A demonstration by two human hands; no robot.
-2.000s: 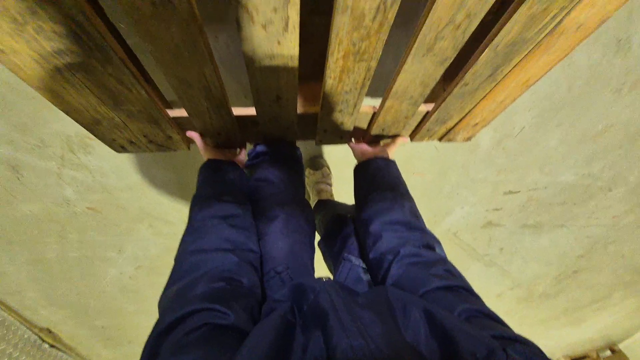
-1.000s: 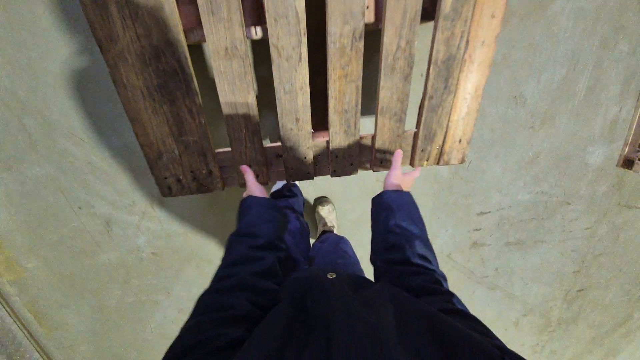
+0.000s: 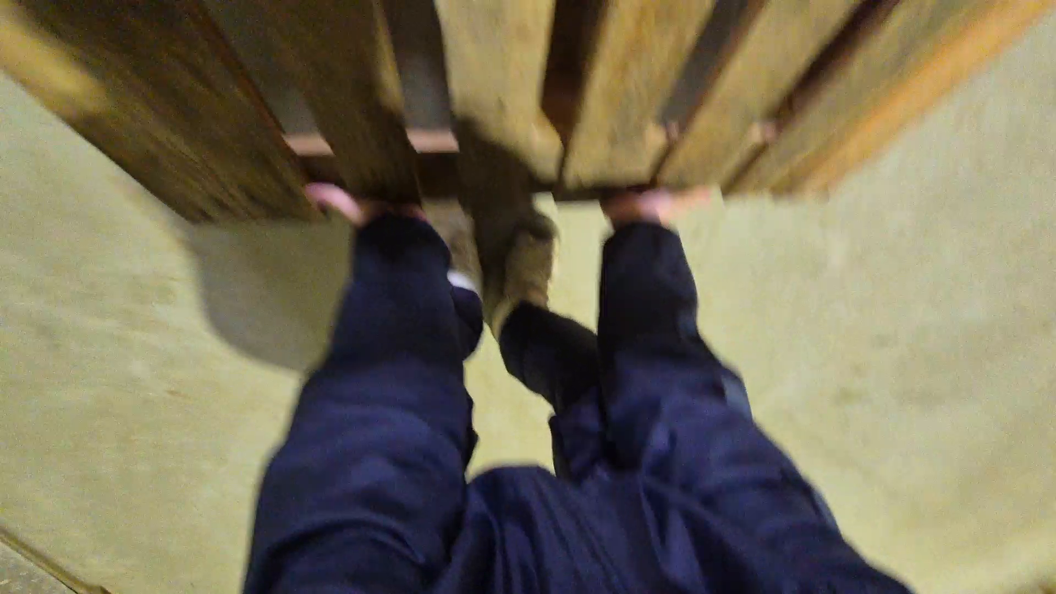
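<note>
A wooden pallet (image 3: 503, 91) with several long slats fills the top of the head view, its near edge above my feet. My left hand (image 3: 363, 206) grips that edge left of the middle, the thumb lying outward and most fingers hidden beneath the wood. On the right of the same edge, my right hand (image 3: 652, 205) holds on, blurred and partly covered by the slats. Dark blue sleeves cover both arms. The far part of the pallet is out of view.
Below the pallet is a pale, scuffed floor (image 3: 866, 355). My shoe (image 3: 530, 264) shows between my arms, under the pallet's edge. The pallet casts a shadow on the floor at left. A dark seam or edge (image 3: 49, 561) crosses the bottom left corner.
The pallet's near edge spans more of the view than one second ago, and its slats fan out more steeply. Both hands remain at that edge. The view has shifted.
</note>
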